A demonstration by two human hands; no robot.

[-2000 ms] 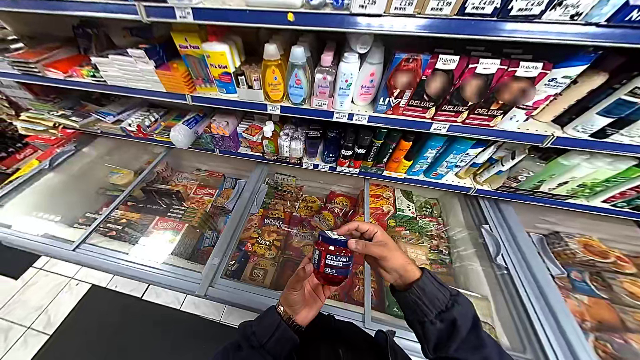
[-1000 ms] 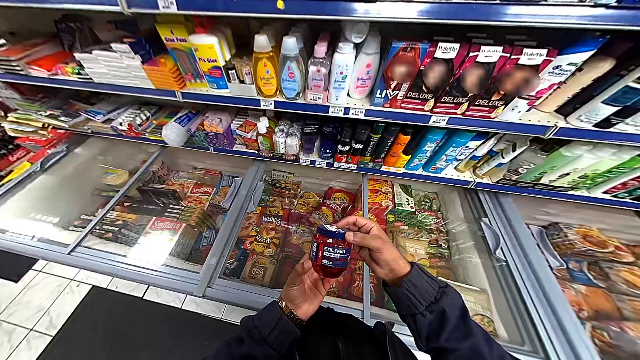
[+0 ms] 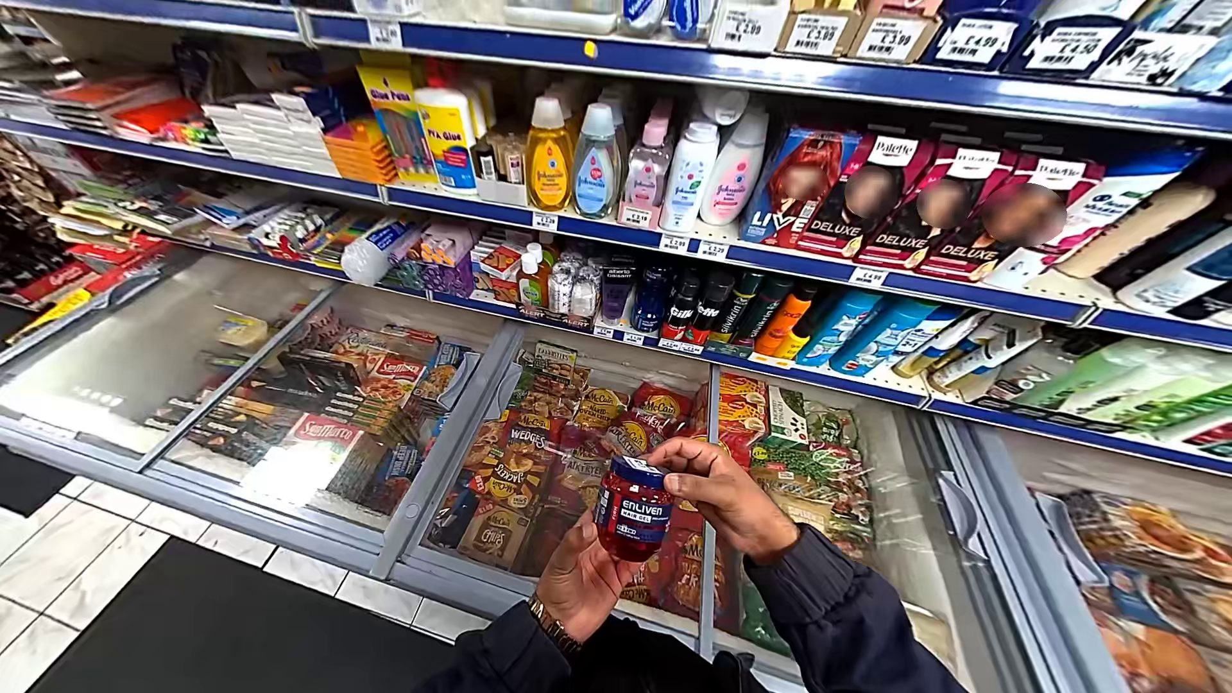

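Note:
A red jar of Enliven hair gel (image 3: 633, 515) with a dark blue lid stands upright between my hands, its label facing me. My left hand (image 3: 583, 582) supports the jar from below and at its left side, a watch on the wrist. The fingers of my right hand (image 3: 717, 491) hold the lid's right edge. Beneath the jar, seen through glass, lie frozen food bags (image 3: 515, 472) in a chest freezer. Beyond it, shelves hold baby shampoo bottles (image 3: 550, 164), hair colour boxes (image 3: 871, 197) and spray cans (image 3: 712, 303).
The chest freezer's grey frame (image 3: 452, 433) runs across below the shelves. Blue shelf edges (image 3: 616, 231) with price labels cross the view above it. Stationery and notebooks (image 3: 279, 130) fill the shelves at left. A dark mat (image 3: 221, 626) lies on the white tiled floor.
The jar and both hands sit slightly lower against the freezer than two seconds ago. The hold on the jar looks much the same.

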